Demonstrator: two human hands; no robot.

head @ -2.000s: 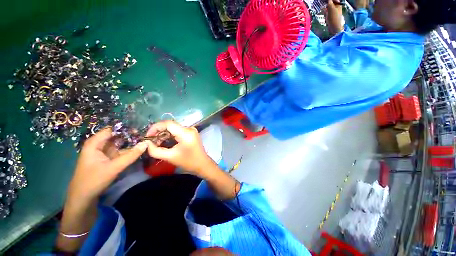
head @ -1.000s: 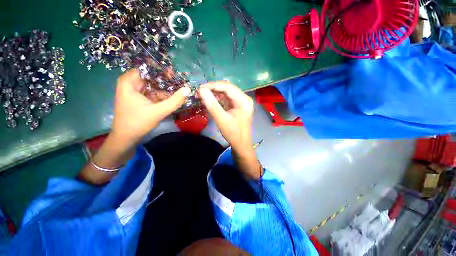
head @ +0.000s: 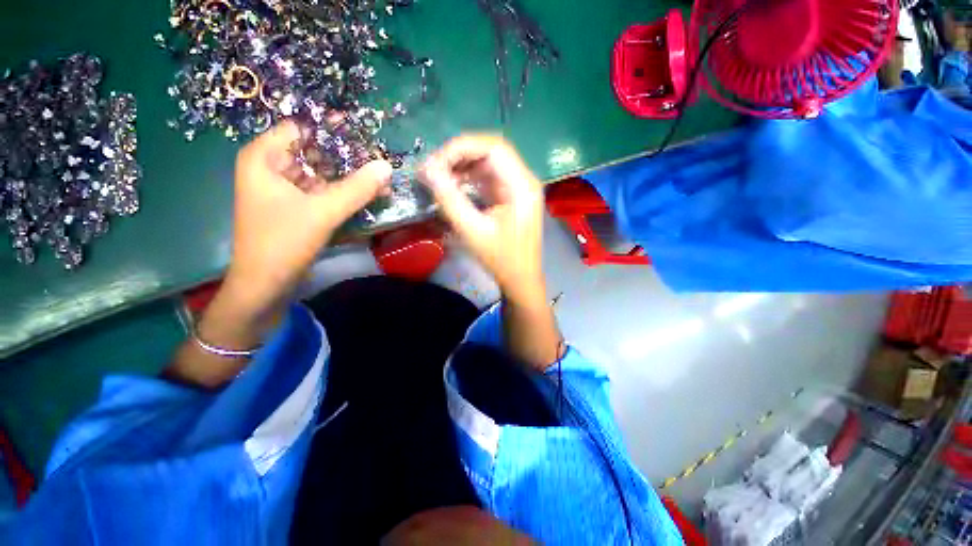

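Observation:
My left hand (head: 282,208) holds a bunch of small dark and silver parts (head: 346,144) at its fingertips, over the bench's near edge. My right hand (head: 496,208) is just right of it, thumb and forefinger close together; blur hides whether a part is between them. A loose heap (head: 266,59) of tangled parts, with a copper-coloured ring (head: 242,82) in it, lies just beyond my left hand. A greyer, denser batch (head: 64,160) of parts lies to the left on the green mat (head: 160,213).
Dark thin strips (head: 519,48) lie on the mat near a red desk fan (head: 799,43) with a dark cord. A person in a blue smock (head: 799,192) is at the right. Red stools (head: 597,224) stand below the bench edge. White bundles (head: 773,491) lie on the floor.
The view has shifted, bringing the batch at left further in. The white ring seen beyond my hands a second ago no longer shows. My hands have moved slightly apart.

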